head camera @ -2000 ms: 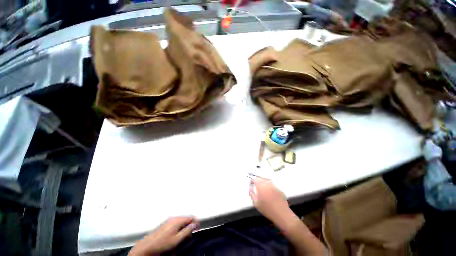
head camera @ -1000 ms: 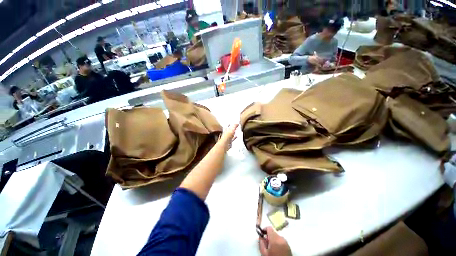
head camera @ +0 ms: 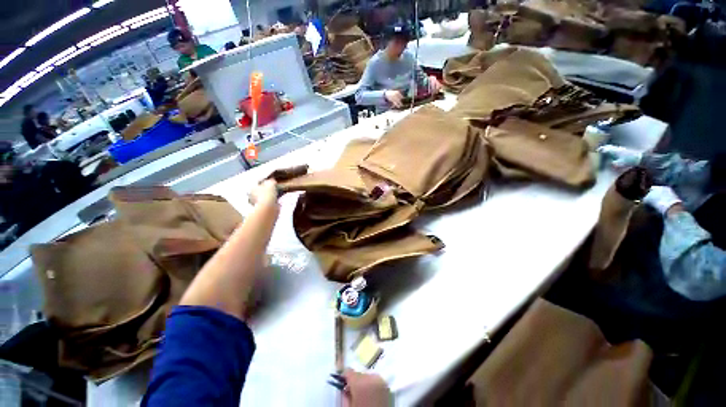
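My left hand (head camera: 265, 192) reaches far forward and grips the left edge of a tan-brown bag body (head camera: 338, 181) in the middle pile; the fingers are partly hidden by fabric. My right hand (head camera: 368, 391) is low in the picture, cut off by the bottom edge, closed around a small tool with dark tips, seemingly the thread snips (head camera: 337, 381). A slim brown pen-like tool (head camera: 339, 343) lies just beyond it, beside the yellowish cup (head camera: 360, 315) with blue and silver containers.
Two small blocks (head camera: 368, 350) lie by the cup. Another bag heap (head camera: 103, 278) lies at left on the white table (head camera: 306, 362). More bags continue to the right; one (head camera: 557, 362) is below the table edge. A gloved person (head camera: 692, 246) works at right, another person (head camera: 390, 75) across.
My left hand has moved from the gap between the heaps onto the middle pile and taken hold of a bag edge, which is now pulled out leftward. The view has turned right.
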